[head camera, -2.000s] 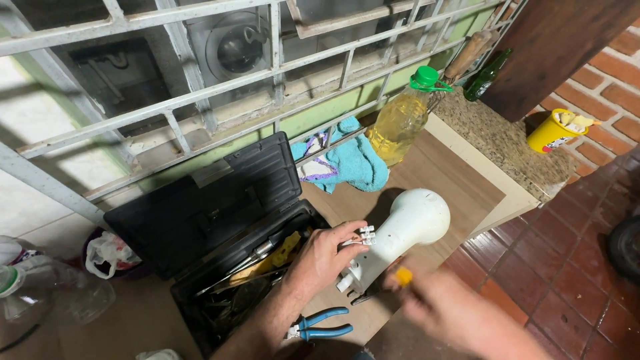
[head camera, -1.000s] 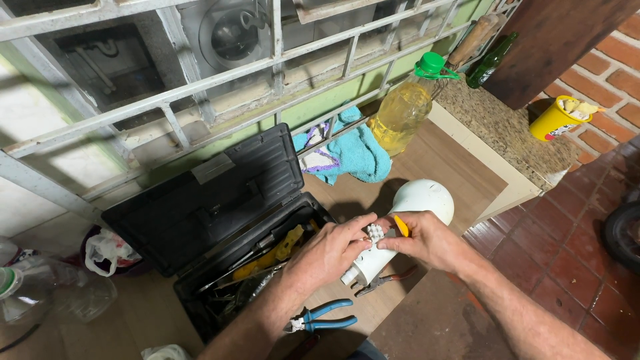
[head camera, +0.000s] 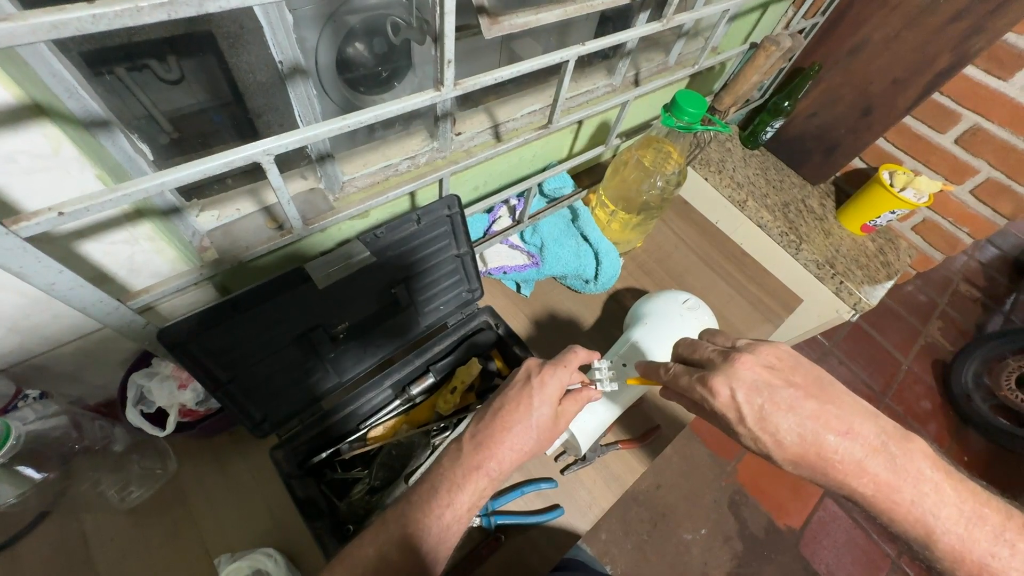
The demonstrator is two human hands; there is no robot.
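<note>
A small white screw terminal block [head camera: 604,375] is pinched between the thumb and fingers of my left hand [head camera: 532,400], with a bit of wire at its left side. My right hand [head camera: 724,388] grips a yellow-orange tool [head camera: 643,382], likely a small screwdriver, its visible end just right of the block. Beneath both hands lies a white plastic housing [head camera: 658,326] with a rounded end, on the wooden surface. Pliers with orange-red handles [head camera: 636,439] rest beside the housing's lower end. Nearer to me, by my left forearm, are blue-handled pliers [head camera: 524,504].
An open black toolbox [head camera: 320,320] full of tools sits at left. Behind are a turquoise cloth [head camera: 572,248], a bottle of yellow liquid [head camera: 640,188] and metal window bars [head camera: 360,116]. A granite ledge [head camera: 800,212] bears a yellow cup [head camera: 884,200] and a green bottle [head camera: 780,108].
Two seconds ago my right hand was lower and apart from the block; it came up close to it. Since one second ago, the yellow tool has tilted from upright to nearly level.
</note>
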